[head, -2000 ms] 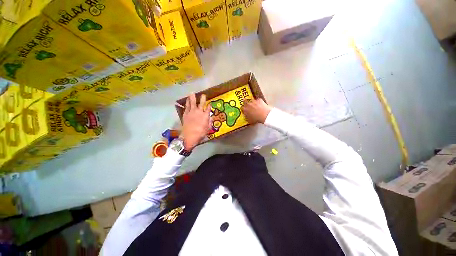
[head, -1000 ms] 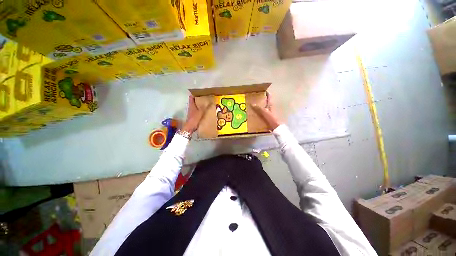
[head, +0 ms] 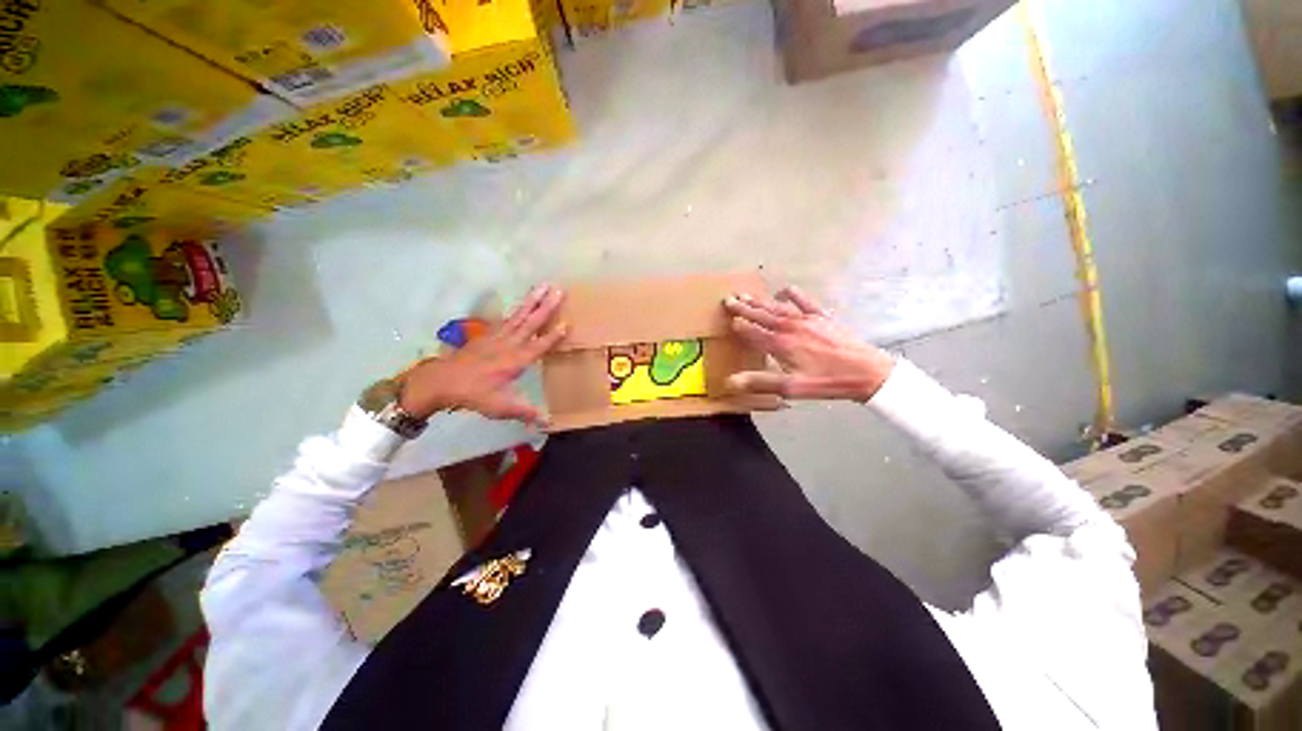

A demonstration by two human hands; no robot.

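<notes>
An open brown shipping carton [head: 654, 310] lies on the pale table in front of me. Its far flap is folded down over the far part of the opening, and the end flaps are folded in. A yellow gift box [head: 660, 374] with a green cartoon shows between the flaps. My left hand [head: 490, 363] lies spread on the carton's left end. My right hand [head: 803, 350] lies spread on its right end, fingertips on the far flap. The blue part of the tape gun [head: 454, 333] shows just behind my left hand; the rest is hidden.
Stacked yellow boxes [head: 329, 136] line the far left of the pale table [head: 357, 286]. A brown carton [head: 885, 40] stands at the far side. Closed printed cartons [head: 1221, 471] are stacked at lower right. Brown cartons [head: 386, 557] and a red object [head: 174, 683] are at lower left.
The hands first were on the yellow box inside the carton, then folded in the end flaps. Now the far flap is folded over too, and the hands are spread on the ends.
</notes>
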